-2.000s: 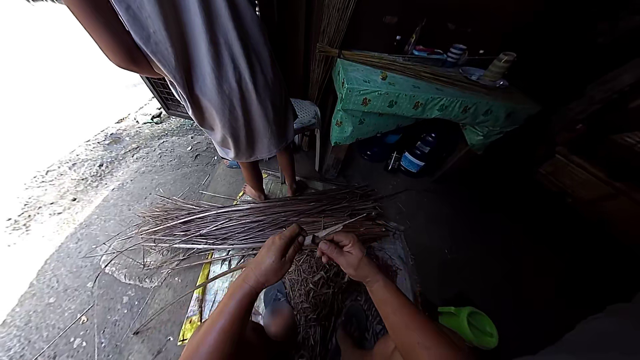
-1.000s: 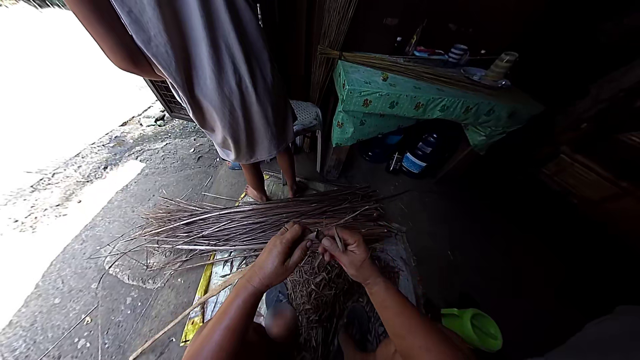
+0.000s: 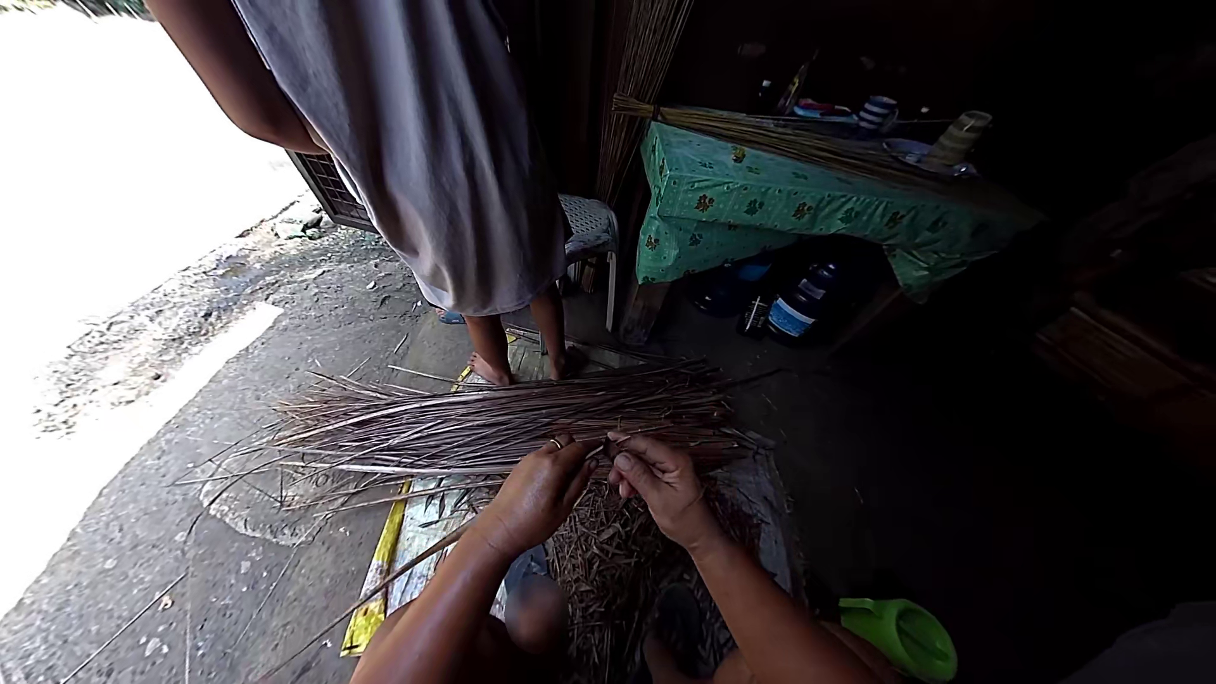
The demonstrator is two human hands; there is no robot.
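My left hand (image 3: 540,489), with a ring on one finger, is closed on a long thin plant stalk (image 3: 366,600) that trails down to the lower left past my forearm. The fingertips of my right hand (image 3: 657,480) pinch the stalk's near end, close to my left fingertips. Whether a small tool is in my right hand cannot be told. Just beyond both hands lies a wide pile of dry brown stalks (image 3: 427,418). Below them, short dark scraps (image 3: 598,579) are heaped between my legs.
A person (image 3: 408,142) in a loose grey garment stands barefoot behind the stalk pile. Beyond are a white plastic chair (image 3: 591,223) and a table with a green cloth (image 3: 769,195), large bottles (image 3: 796,309) beneath it. A green plastic container (image 3: 902,636) sits at lower right.
The pale pointed strip seen at my right hand two seconds ago no longer sticks out there. The stalk beside my left forearm has shifted its slant. My hands remain close together.
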